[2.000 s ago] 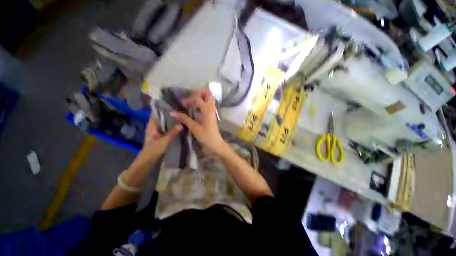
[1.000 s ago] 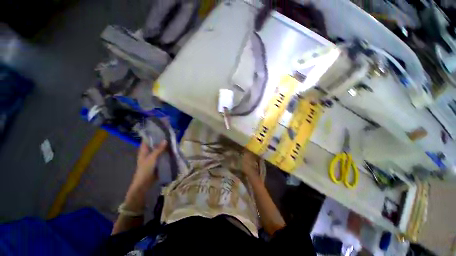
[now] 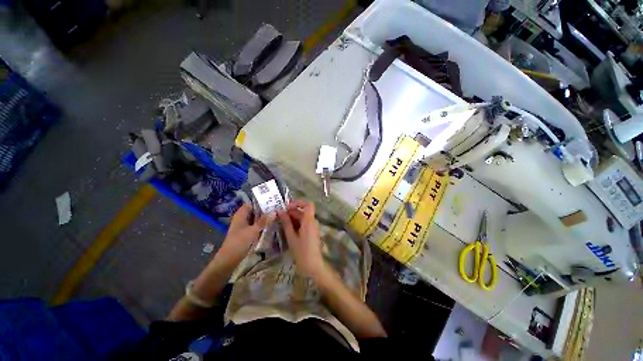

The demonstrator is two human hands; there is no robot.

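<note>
A white printed ticket [image 3: 267, 195] lies against a grey band bundle [image 3: 262, 171] over my lap. My left hand [image 3: 243, 227] holds the bundle and the ticket's lower left edge. My right hand [image 3: 302, 227] pinches at the ticket's lower right corner, fingertips close to the left ones. Something thin and pale hangs below the fingers; I cannot tell what. The beige-brown apron [image 3: 282, 289] covers my lap. A long grey band [image 3: 372, 134] curves on the table, with a small white ticket [image 3: 326, 159] at its end.
A blue crate [image 3: 180, 206] of dark grey pieces is on the floor at left, stacked grey pieces [image 3: 218, 83] above it. Yellow PIT tape [image 3: 390, 185], yellow scissors [image 3: 478, 262] and the white JUKI machine [image 3: 557, 204] are at right. A white bin [image 3: 486, 70] stands behind the table.
My left hand has moved in from the left with the bundle. My right hand has come up from the lap to meet it. The printed ticket now shows on the bundle.
</note>
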